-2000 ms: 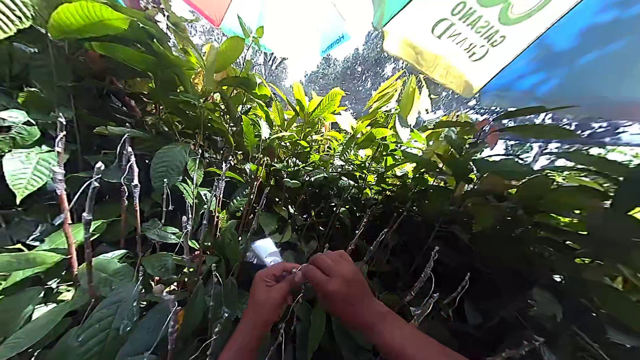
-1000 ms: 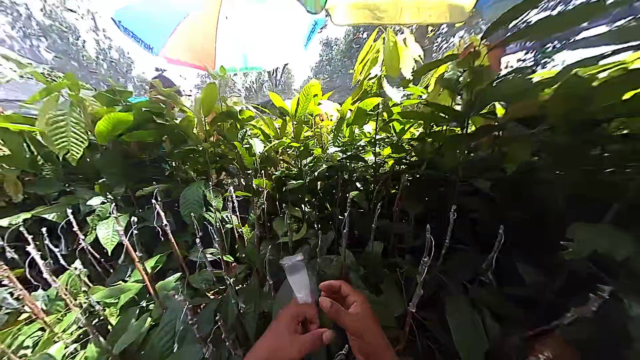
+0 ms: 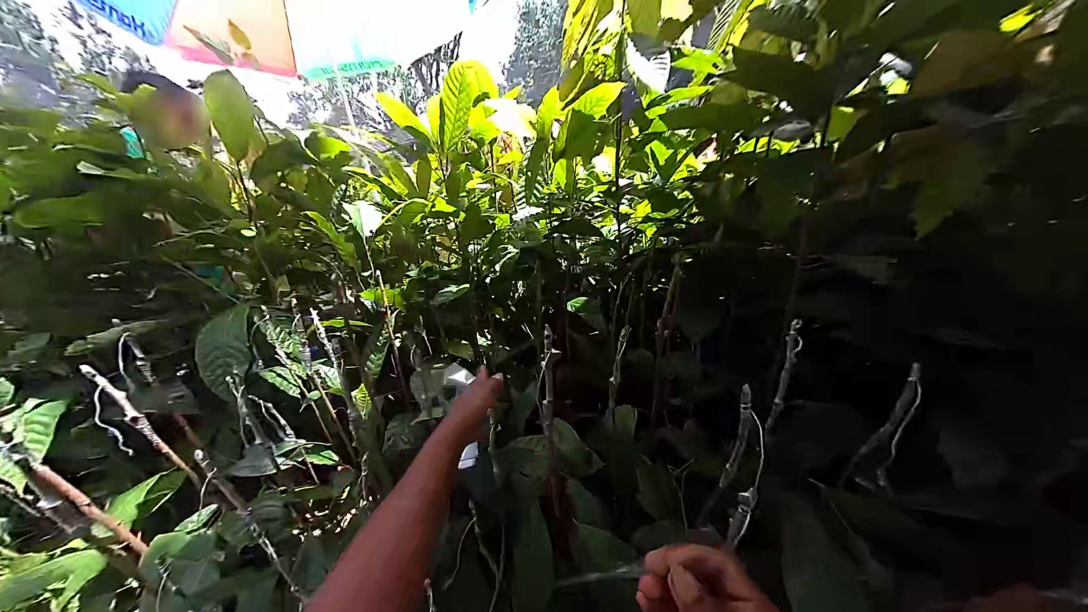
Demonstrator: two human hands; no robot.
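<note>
My left hand (image 3: pixel 483 393) reaches forward among the plants, at a white item (image 3: pixel 460 376) that looks like plastic or paper; its fingers are partly hidden, so its hold is unclear. At the lower right, my right hand (image 3: pixel 693 578) has its fingers closed on a thin clear strip (image 3: pixel 599 577) that stretches to the left. Between and beyond the hands stand upright grafted stems (image 3: pixel 548 382) wrapped in clear film, one of them just right of my left hand. Another wrapped stem (image 3: pixel 739 438) rises above my right hand.
Dense leafy seedlings (image 3: pixel 476 212) fill the view ahead. More wrapped stems (image 3: pixel 140 421) lean at the left, and others stand in shade at the right (image 3: pixel 892 425). A person (image 3: pixel 170 110) is behind the leaves at upper left, near a colourful umbrella (image 3: pixel 234 34).
My hands were together near the white item; now they are apart, the left stretched forward and the right low at the right. The view has shifted.
</note>
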